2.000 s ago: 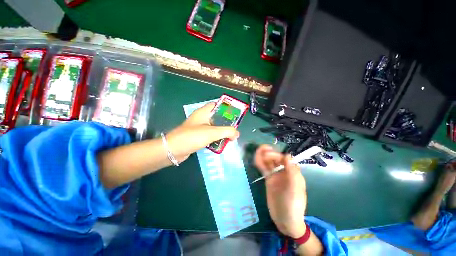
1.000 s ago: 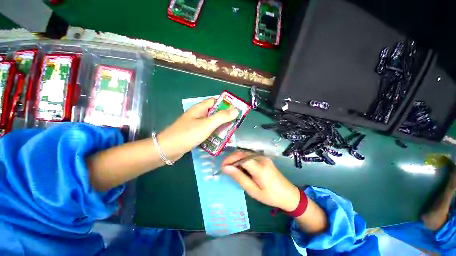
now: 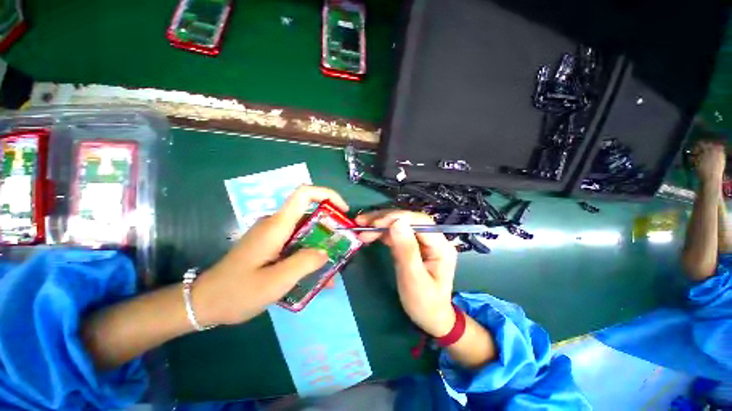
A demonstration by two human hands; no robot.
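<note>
My left hand [image 3: 261, 261] holds a red housing [image 3: 319, 255] with a green circuit board inside, tilted, my thumb over the board. My right hand [image 3: 421, 269] holds slim silver tweezers [image 3: 433, 229] level, their tip at the housing's upper right edge. Whether anything is in the tip is too small to tell. The light blue sheet [image 3: 321, 353] with rows of small pale and pinkish marks lies on the bench below both hands, partly hidden by my left hand and the housing.
Small black parts [image 3: 457, 207] lie heaped beyond my right hand, before a dark divided bin [image 3: 473, 96]. A clear blister tray [image 3: 152, 193] with red units is at left. Red units [image 3: 343, 40] lie on the green belt. Another person's arm [image 3: 705, 217] is at far right.
The housing is turned and lower in view. My right hand has moved from over the blue sheet up to the housing's edge, with the tweezers against it. The camera view has shifted.
</note>
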